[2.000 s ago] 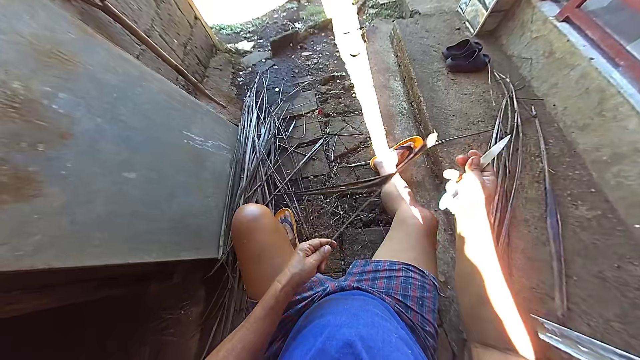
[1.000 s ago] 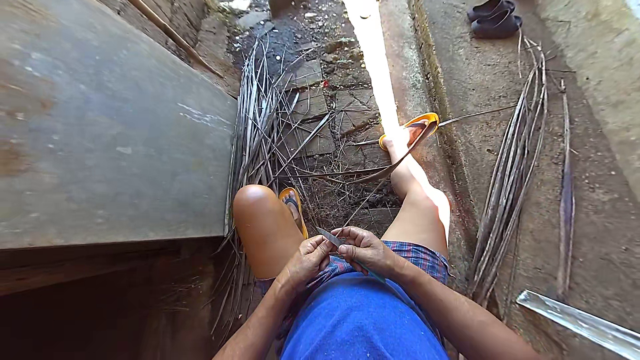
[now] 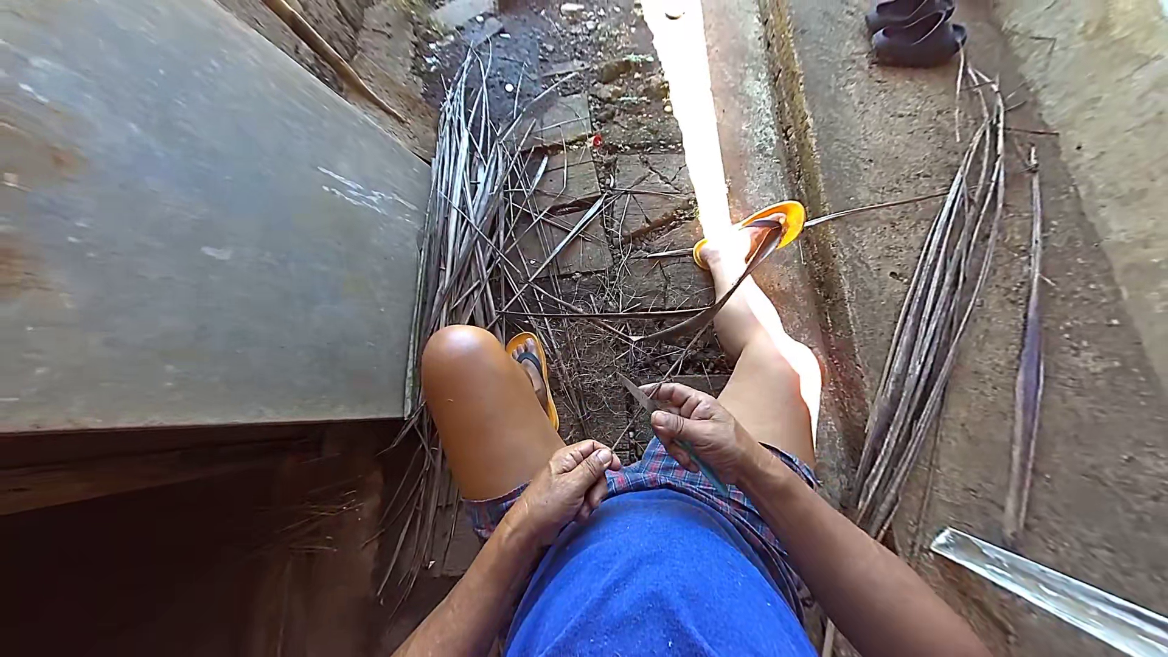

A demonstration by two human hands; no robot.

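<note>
My right hand (image 3: 698,429), over my right thigh, is closed around a knife (image 3: 641,396) with a greenish handle; its blade points up and left. My left hand (image 3: 570,484) rests near my lap with finger and thumb pinched on the end of a thin dry palm leaf strip (image 3: 630,431), which runs up between my knees past the blade. A long brown leaf strip (image 3: 703,319) lies across my right shin. Left of my legs is a pile of dry palm leaf strips (image 3: 465,219); a second bundle (image 3: 940,301) lies on the ground at the right.
A large grey slab (image 3: 210,228) stands close on the left. Dark shoes (image 3: 917,35) sit at the upper right. A shiny metal strip (image 3: 1049,584) lies at the lower right, below a single dry leaf stalk (image 3: 1029,365). A low concrete edge (image 3: 808,164) runs beside my right foot.
My right hand came in from far out at the right, holding the knife, to meet my left hand at my lap. Since one second ago, the two hands have moved a little apart.
</note>
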